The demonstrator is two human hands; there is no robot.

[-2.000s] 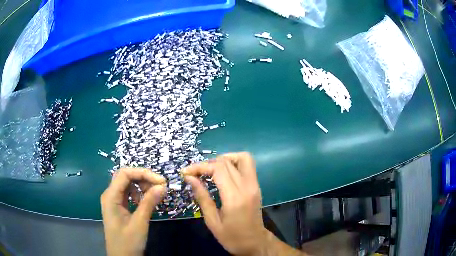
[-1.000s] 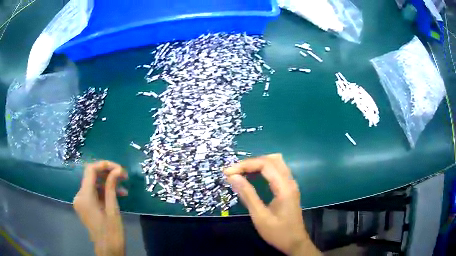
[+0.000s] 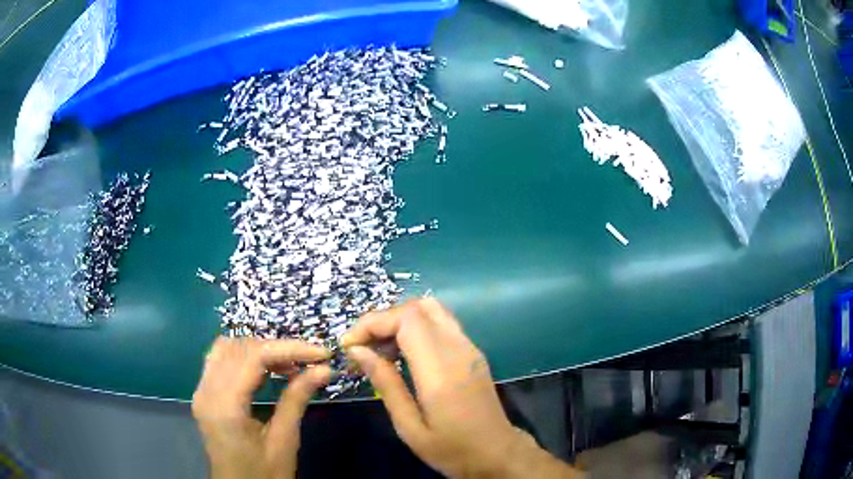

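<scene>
My left hand [image 3: 257,398] and my right hand [image 3: 426,379] meet fingertip to fingertip over the near end of the big heap of white-and-dark parts [image 3: 323,206]. Both pinch at a tiny piece between them; the piece is mostly hidden by the fingers, and which part of it each hand grips is hard to make out. A small pile of dark metal pieces [image 3: 114,243] lies at left. A small pile of white sleeves [image 3: 631,161] lies at right, with one loose sleeve [image 3: 616,233] below it.
A blue bin [image 3: 253,42] stands behind the heap. A clear bag of small parts [image 3: 42,267] lies at far left, a pale bag [image 3: 65,79] against the bin. Bags with white contents lie at right [image 3: 739,122] and top [image 3: 571,14]. The bench's curved edge runs along the front.
My left hand has moved from near the dark pile back to the centre and now meets my right hand over the heap's near end. The whole view has shifted.
</scene>
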